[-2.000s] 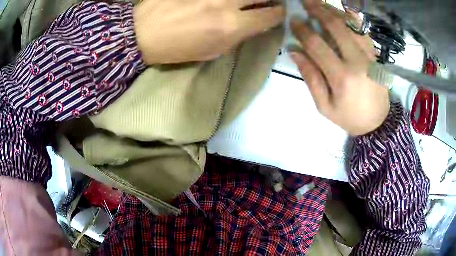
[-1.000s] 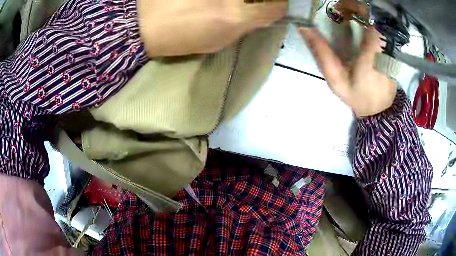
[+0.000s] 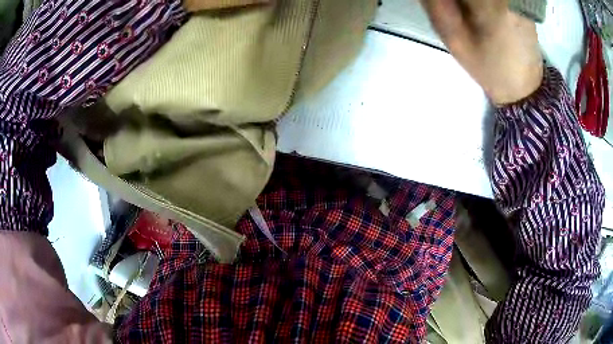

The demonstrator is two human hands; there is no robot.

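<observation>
The khaki garment lies bunched over the front edge of the white machine table and hangs towards the lap. A long flat khaki band hangs from it at the lower left, its free end over the apron. My left hand is cut off by the top edge; only a strip near the wrist shows over the garment, and its fingers are hidden. My right hand is at the top right, blurred, its fingers cut off by the top edge. What either hand holds cannot be seen.
Red-handled shears lie at the right of the table. The plaid apron covers the lap, with small pale scraps on it. More khaki cloth lies at the lower right. A red item is at the lower left.
The view has shifted, so garment, table and left hand sit higher in it. The sewing machine parts at the top have largely left the picture. My right hand's spread fingers are now cut off.
</observation>
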